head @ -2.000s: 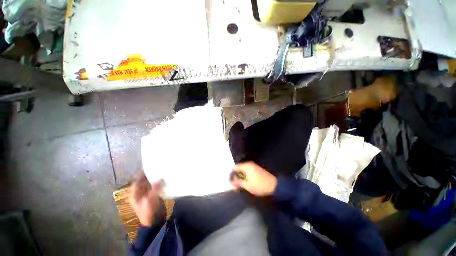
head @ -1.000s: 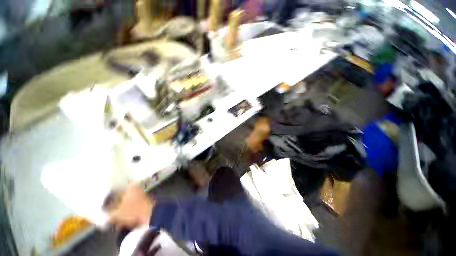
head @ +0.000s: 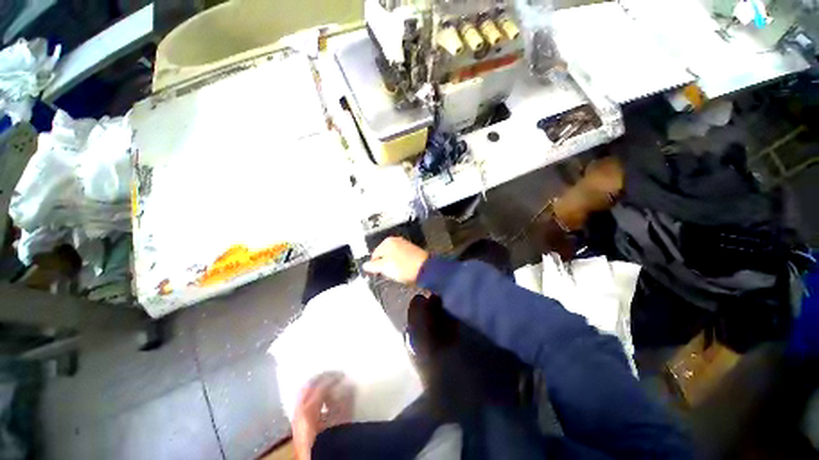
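Observation:
White fabric panels (head: pixel 346 346) lie on my lap, with a frayed edge at the left. My left hand (head: pixel 321 402) rests on the lower left part of the panels; its fingers are blurred, and whether it grips them is unclear. My right hand (head: pixel 395 261) is above the top corner of the panels, near the machine table's front edge, with its fingers closed together. A small dark thing shows at its fingertips, too small to name. A loose white stack (head: pixel 588 292) lies beside my right leg, partly behind my right sleeve.
The white machine table (head: pixel 242 171) with orange stickers spans the front. The overlock machine (head: pixel 404 117) stands on it, with blue-black thread waste (head: pixel 442 154) hanging at its front. Dark garments (head: pixel 709 247) are heaped at the right. White fabric (head: pixel 76 180) is piled at the far left.
The view swung right and has come back to the lap and table. My right hand has moved from the panels' lower right side to their top corner. My left hand is in view again.

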